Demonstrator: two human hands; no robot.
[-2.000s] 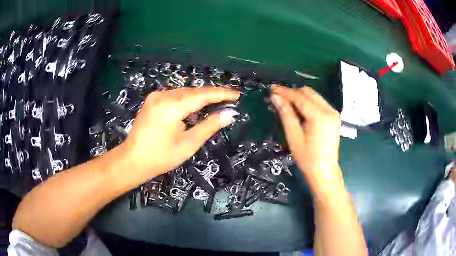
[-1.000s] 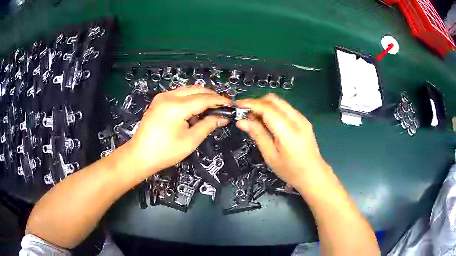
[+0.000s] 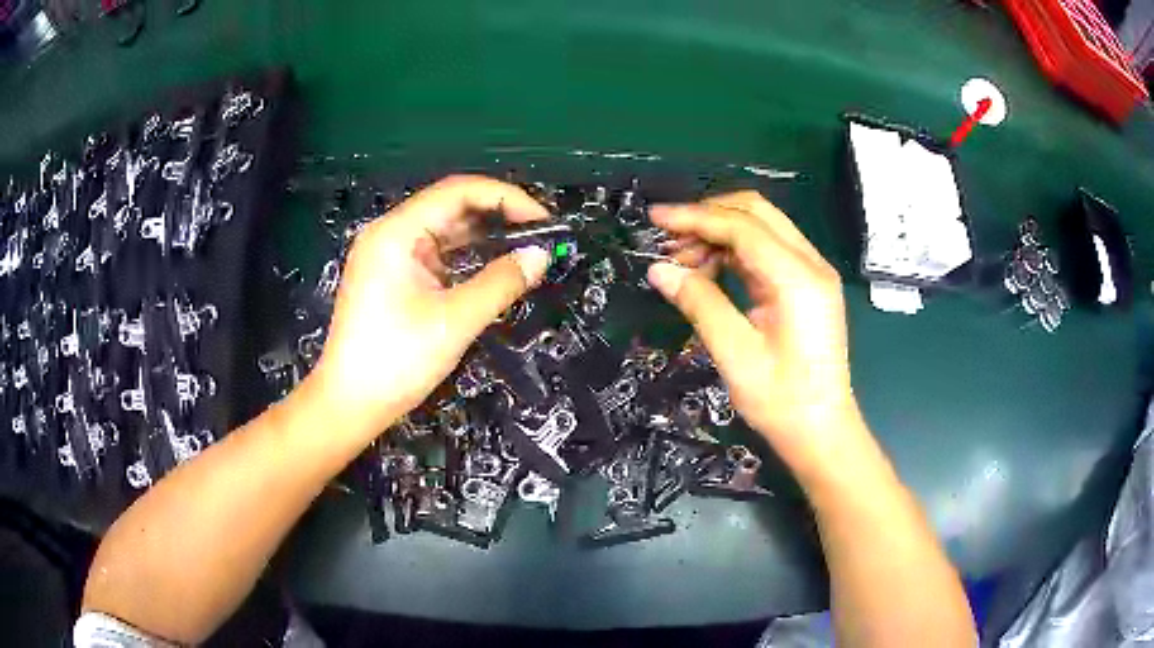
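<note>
My left hand [image 3: 411,298] is bare and grips a small dark workpiece [image 3: 561,251] between thumb and fingers; it glints green at its right end. My right hand [image 3: 778,310] is just to the right, with a silver spring clip [image 3: 648,241] at its thumb and fingertips, apart from the workpiece. The clip's far side is blurred. A loose pile of spring clips [image 3: 547,433] with silver loops and dark jaws lies beneath and in front of both hands. My hands hide part of the pile.
At left, a black foam pad [image 3: 260,291] carries rows of clipped pieces. At right are a black tray [image 3: 861,228] with white paper slips [image 3: 909,203], a red marker pen [image 3: 971,123], grouped round parts [image 3: 1035,276] and a smaller black tray [image 3: 1098,253]. A red compartment tray [image 3: 1076,57] stands top right.
My hands came together over the pile, with the workpiece and a silvery part touching, and are now apart again. The right hand has moved right and the workpiece's green glint shows.
</note>
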